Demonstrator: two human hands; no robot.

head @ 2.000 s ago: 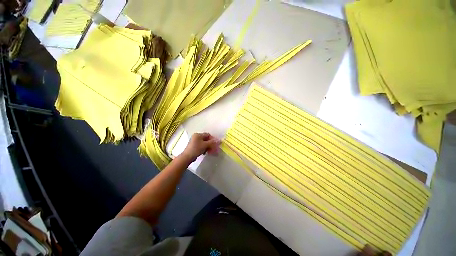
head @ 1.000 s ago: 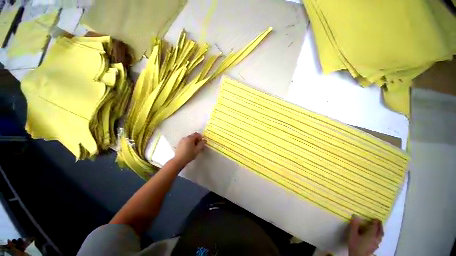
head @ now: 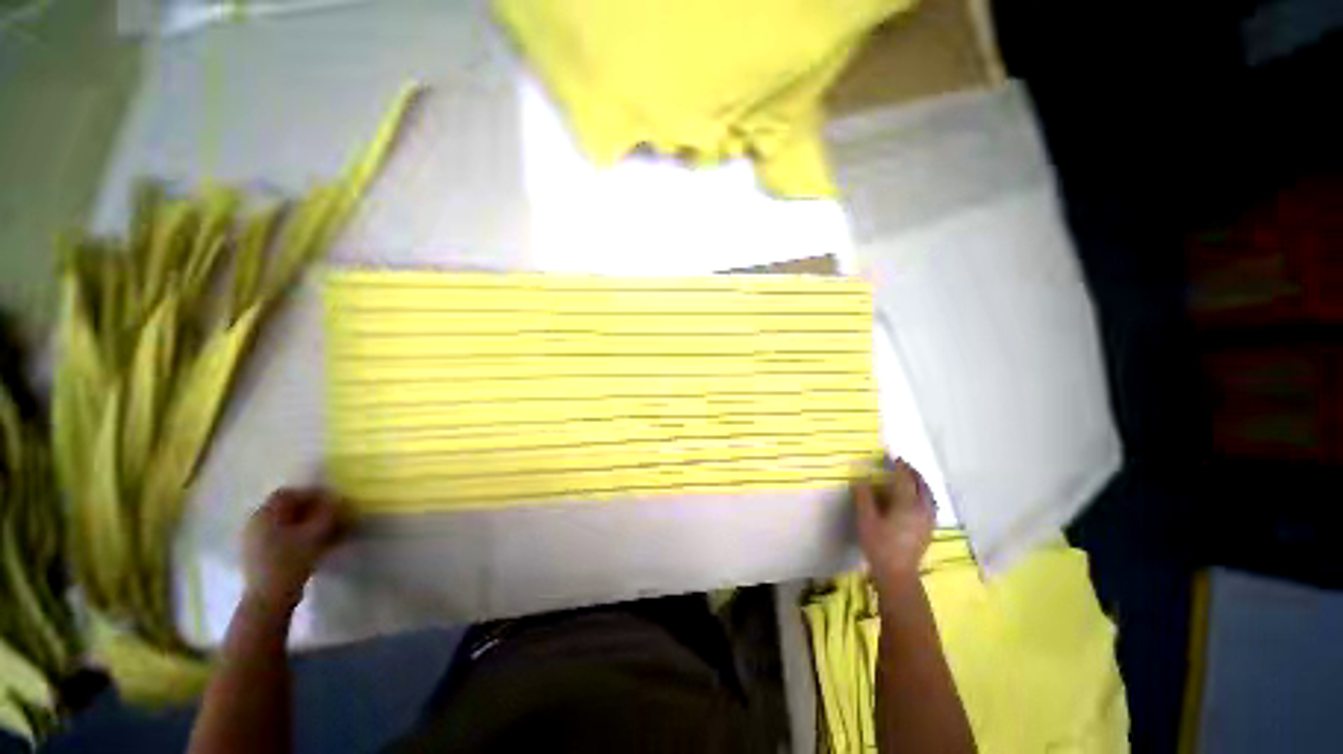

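Observation:
A row of narrow yellow strips [head: 604, 383] with thin dark lines lies flat and side by side on a pale grey board [head: 589, 552]. My left hand [head: 290, 538] is at the row's near left corner, fingers curled at the end of the nearest strip. My right hand [head: 896, 516] is at the near right corner, fingertips on that strip's other end. The picture is blurred and the fingertips are not sharp. The nearest strip lies against the row.
A loose bundle of yellow strips [head: 147, 398] lies left of the row. Yellow panels [head: 707, 74] lie at the top, over a white sheet [head: 663, 214]. A blank grey sheet [head: 980, 309] is at the right. Folded yellow pieces [head: 1016, 648] lie at the lower right.
The view has swung right, so the row now looks level. Both hands stay at the row's near corners. The near strip, slightly apart two seconds ago, now lies against the row.

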